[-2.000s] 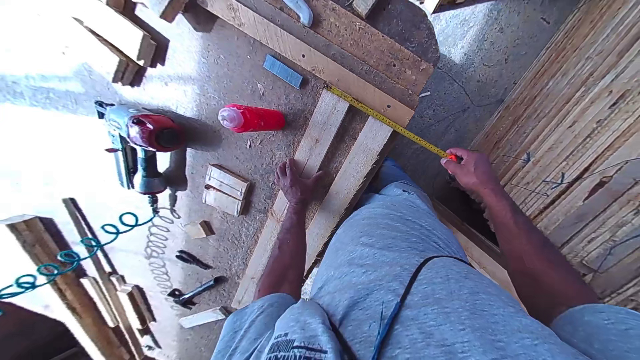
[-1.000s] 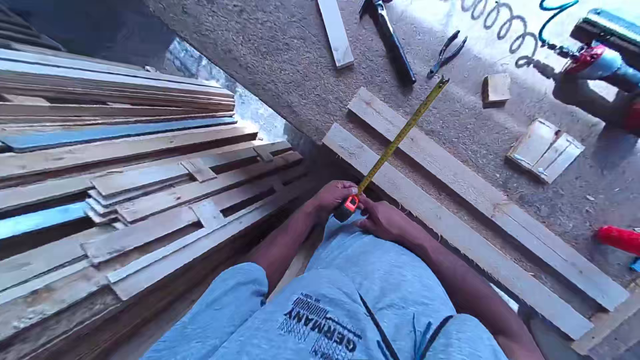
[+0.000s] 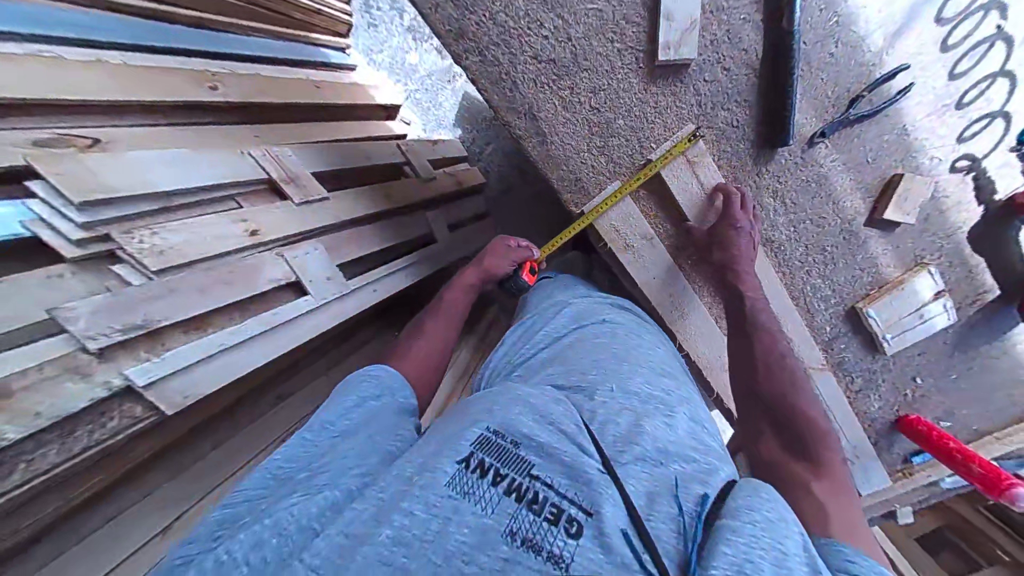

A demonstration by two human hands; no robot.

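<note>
My left hand point(image 3: 508, 260) grips the red and black case of a tape measure point(image 3: 524, 276) beside my thigh. Its yellow blade point(image 3: 620, 192) runs up and right across the near ends of two long wooden boards, with the hook at the far side of the outer board. My right hand point(image 3: 730, 228) rests on the outer board point(image 3: 788, 340), fingers bent over it, just below the blade. The inner board point(image 3: 664, 276) lies roughly parallel, a gap between the two. Both boards lie on a sawdust-covered worktable point(image 3: 552, 104).
Stacked wooden slats point(image 3: 240, 232) fill the left side. On the table are pliers point(image 3: 860, 108), a dark-handled tool point(image 3: 782, 72), small wood blocks point(image 3: 904, 200), a nailed wood piece point(image 3: 908, 308), a red bottle point(image 3: 956, 456) and a coiled air hose point(image 3: 980, 80).
Both hands were together at the tape case a second ago; my right hand has moved onto the outer board, while my left keeps the case. The blade now lies across the board ends.
</note>
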